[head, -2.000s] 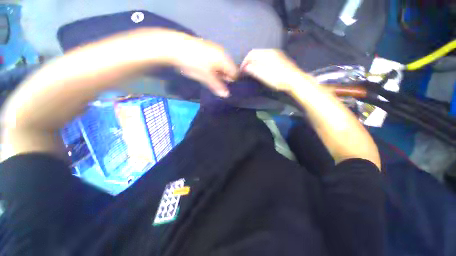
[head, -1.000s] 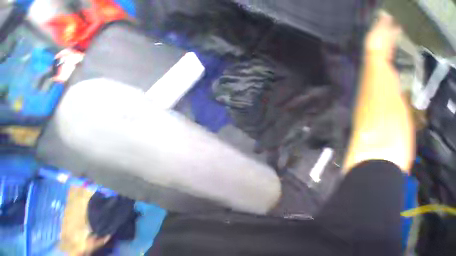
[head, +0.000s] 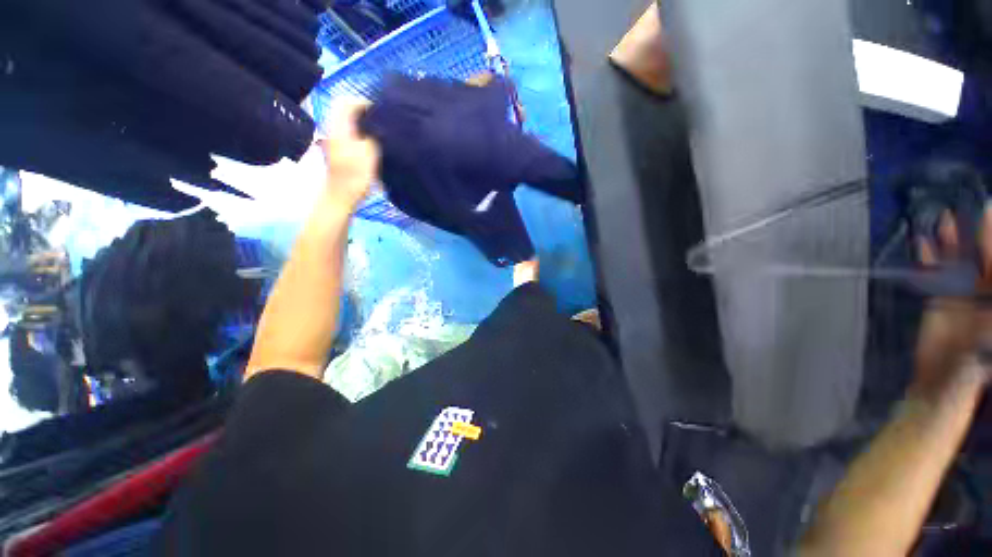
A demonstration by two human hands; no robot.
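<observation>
My left hand point(head: 350, 158), slightly blurred, grips the edge of a navy garment piece point(head: 451, 158) that hangs over the floor, left of the board. The piece has a short white mark. My right hand point(head: 957, 245) is blurred at the right edge, beside dark cloth; whether it holds anything cannot be told. The light-grey padded board point(head: 778, 359) stands between my hands. A thin pale loop point(head: 761, 264) lies across it. The steam iron point(head: 713, 514) shows partly at the bottom, near the board's rounded end.
Dark garments hang in folds point(head: 163, 93) at upper left, with another dark bundle point(head: 158, 294) below. A blue lattice crate point(head: 419, 60) is on the blue floor. A red bar point(head: 120, 495) is at lower left. A white strip point(head: 908, 78) lies right of the board.
The view has swung left. My left hand is now in view with the navy piece, which is off the board. My right hand, earlier stretched away, is now beside the board.
</observation>
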